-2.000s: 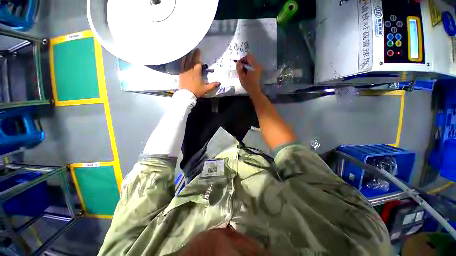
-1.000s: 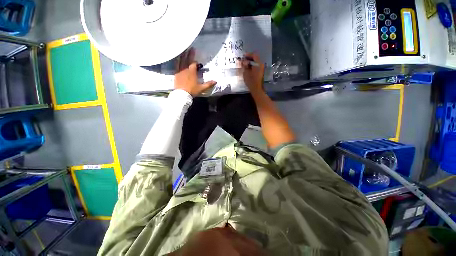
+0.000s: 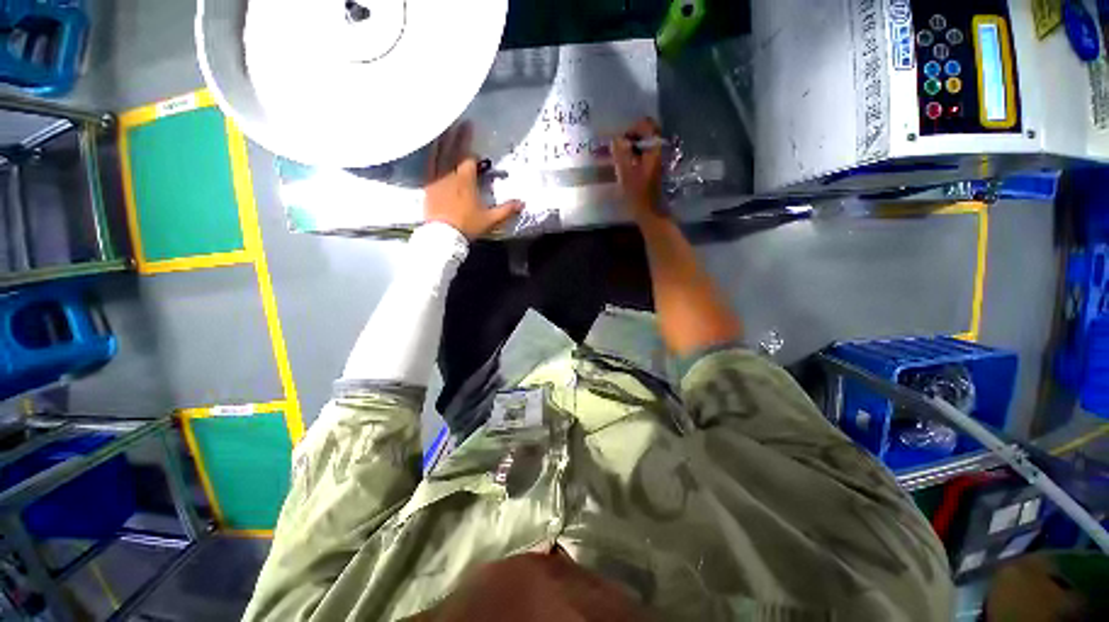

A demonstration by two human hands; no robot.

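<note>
A pale sheet or clear bag with dark handwriting lies on the bench in front of me. My right hand grips a white-barrelled marker pen over the right part of the sheet, at the end of a line of writing. My left hand lies on the sheet's left side with its thumb pointing right. A small dark cap-like piece sits between its thumb and fingers. The left fingertips are blurred near the reel's edge.
A large white reel overhangs the bench at upper left. A white machine stands at right. A green tool lies behind the sheet. Clear plastic lies right of it. A blue bin holds clear plastic at lower right.
My right hand and the marker have moved right along the sheet, and more dark writing shows under the first line. My left hand has stayed almost in place.
</note>
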